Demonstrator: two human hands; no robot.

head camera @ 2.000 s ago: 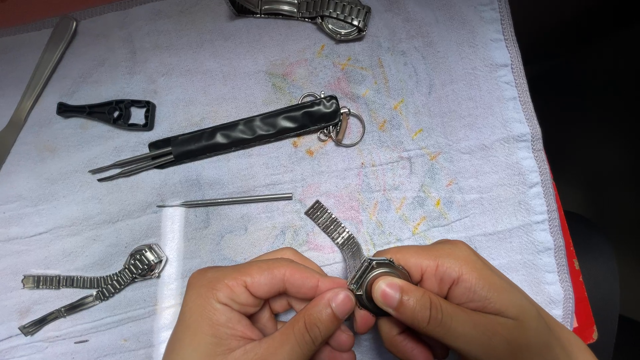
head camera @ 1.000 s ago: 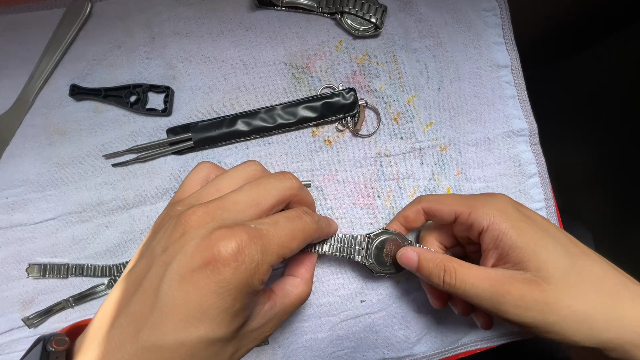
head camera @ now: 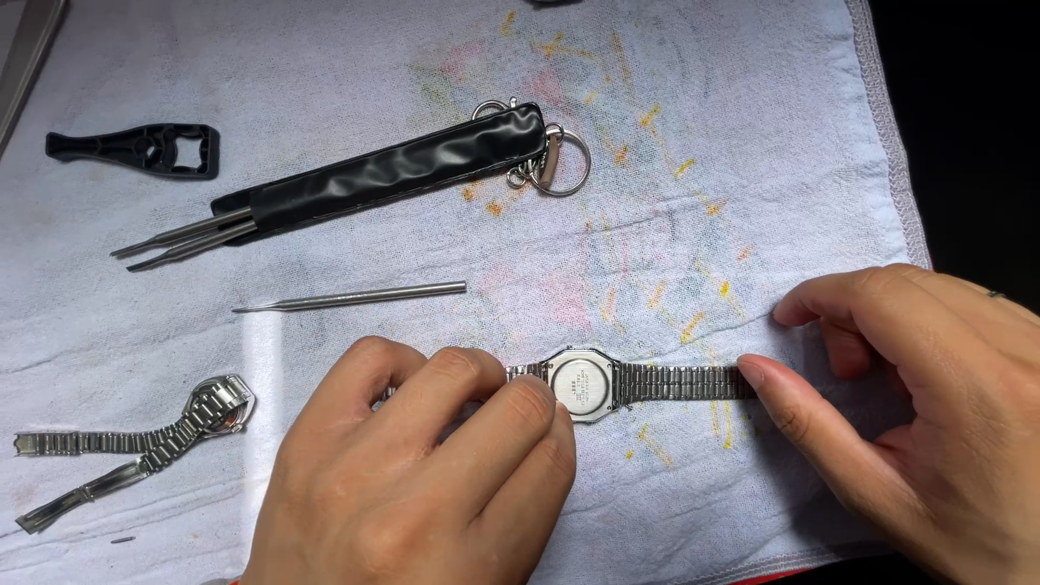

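A digital-style wristwatch with a metal link band (head camera: pixel 581 388) lies stretched out on the cloth, its engraved case back facing up. My left hand (head camera: pixel 431 463) covers the left part of its band, fingers curled over it and fingertips hidden. At the band's right end is my right hand (head camera: pixel 886 406), thumb and index finger spread apart, the thumb tip beside or just touching the last links. A thin steel screwdriver (head camera: pixel 357 298) lies above my left hand. Farther left rests a second metal-band watch (head camera: pixel 215 405), face down with its band crossed over the case.
A black sleeve (head camera: pixel 390 171) holding slim metal tools, with key rings at its end, lies across the upper middle. A black plastic bottle-shaped opener (head camera: pixel 138 150) is at upper left. A small pin (head camera: pixel 123 539) lies at lower left. Everything rests on a stained white towel (head camera: pixel 731 97).
The watch, held between both hands before, now lies flat on the towel. My right hand has let it go and moved off to the right. The view has shifted closer.
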